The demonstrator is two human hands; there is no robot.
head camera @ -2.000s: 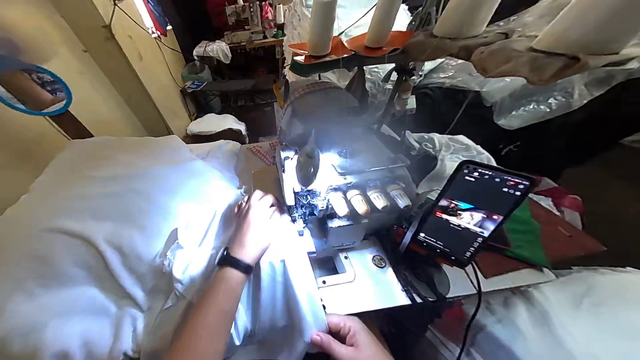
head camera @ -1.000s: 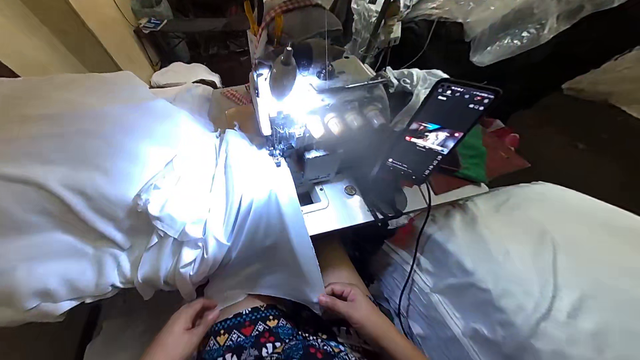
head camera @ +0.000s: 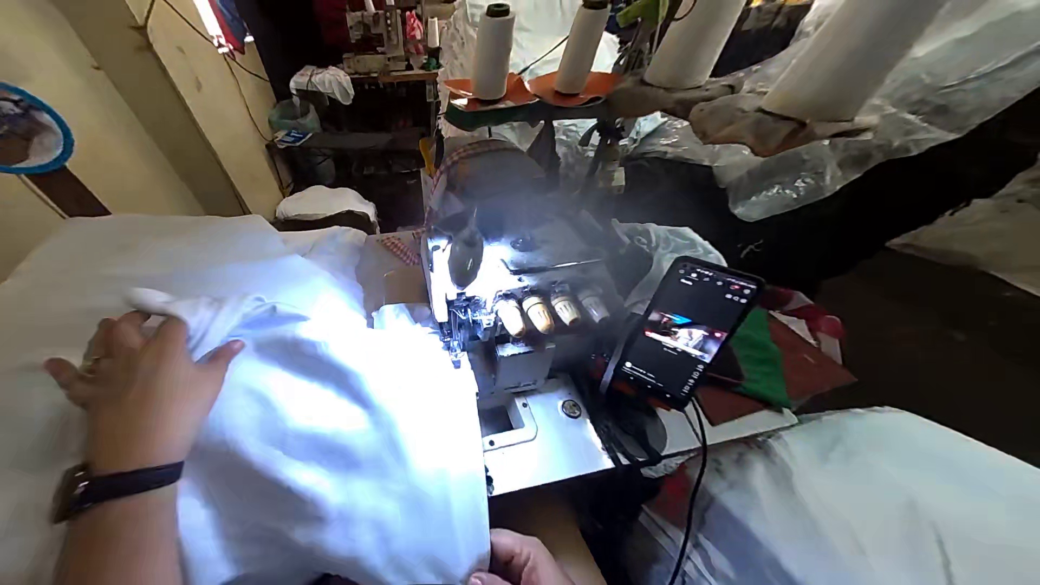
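Observation:
A sheet of white fabric [head camera: 341, 439] lies across the left of the table, its right edge running up to the needle area of an overlock sewing machine [head camera: 520, 260]. The machine's lamp brightly lights the cloth. My left hand [head camera: 150, 374], with a dark wristwatch, is on the fabric at the left, a bunched fold between thumb and fingers. Low in the view, my right hand [head camera: 520, 561] pinches the fabric's right edge between thumb and fingers; part of this hand is cut off by the frame.
A phone [head camera: 691, 329] with a lit screen stands right of the machine, a black cable [head camera: 700, 487] hanging from it. Thread cones [head camera: 493, 53] stand on a rack behind. More pale fabric [head camera: 861, 496] fills the lower right. A white heap [head camera: 325, 203] sits beyond the table.
My left hand has moved from the fabric's near edge up to the far left. My right hand still holds the cloth's right edge. The view has tilted up since one second ago.

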